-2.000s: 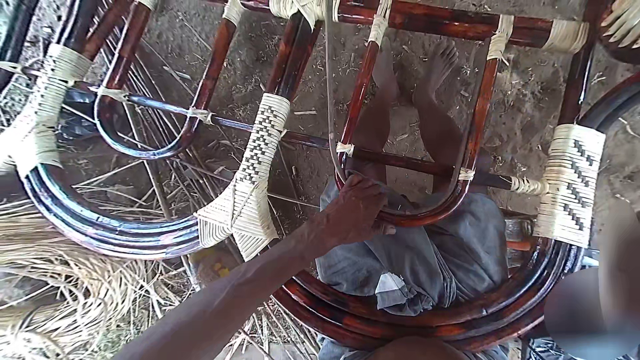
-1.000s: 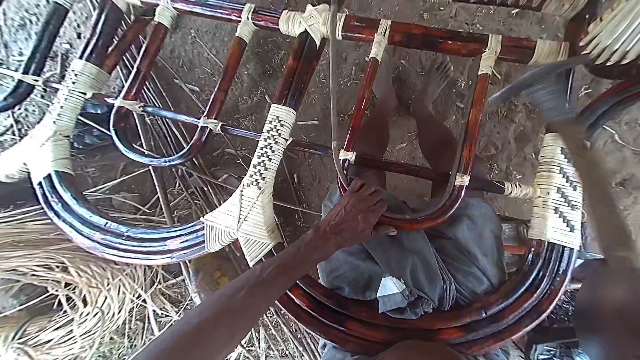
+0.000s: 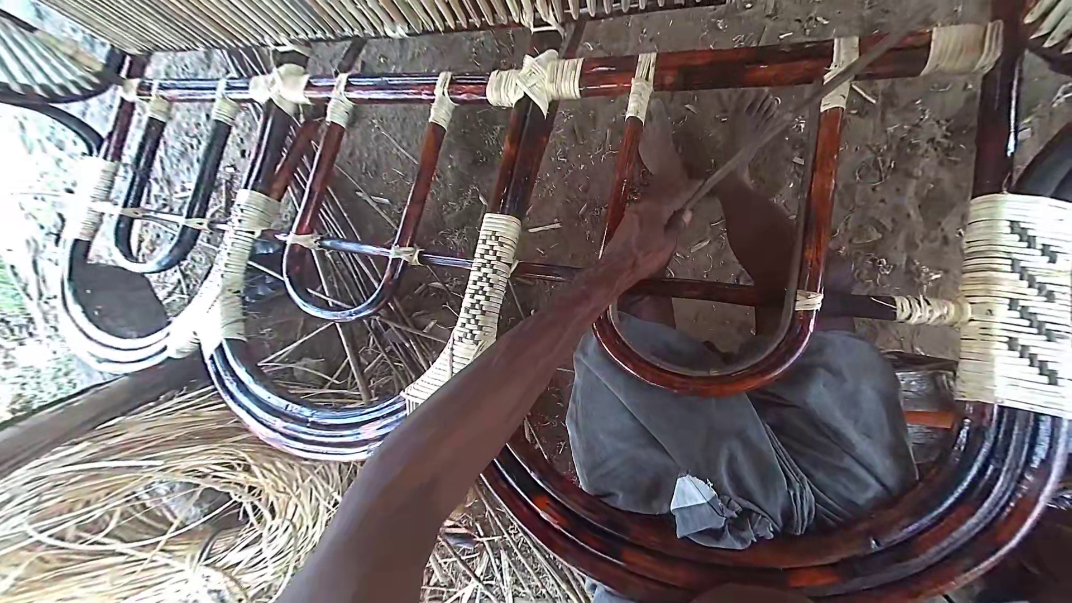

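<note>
My left hand (image 3: 657, 224) reaches up from the lower left, its fingers closed on a thin, dark cane strip (image 3: 754, 151). One length of the strip slants from my hand toward the upper right. Another length lies along the inside of a reddish-brown U-shaped cane loop (image 3: 699, 383); how the two join is hidden by my hand. Pale bindings tie the loop to a horizontal cane rail (image 3: 737, 69) and a lower crossbar (image 3: 720, 291). My right hand is out of view.
More cane loops (image 3: 339, 311) and thick curved frame poles (image 3: 301, 435) extend left, with woven pale wraps (image 3: 486, 289) at the joints. A heap of pale cane strands (image 3: 126, 502) lies at lower left. My legs and grey cloth (image 3: 670, 435) are within the frame.
My left hand has moved up from the loop's lower left bend. The strip now slants to the upper right from it. My right hand, blurred at the right one second ago, has left the view.
</note>
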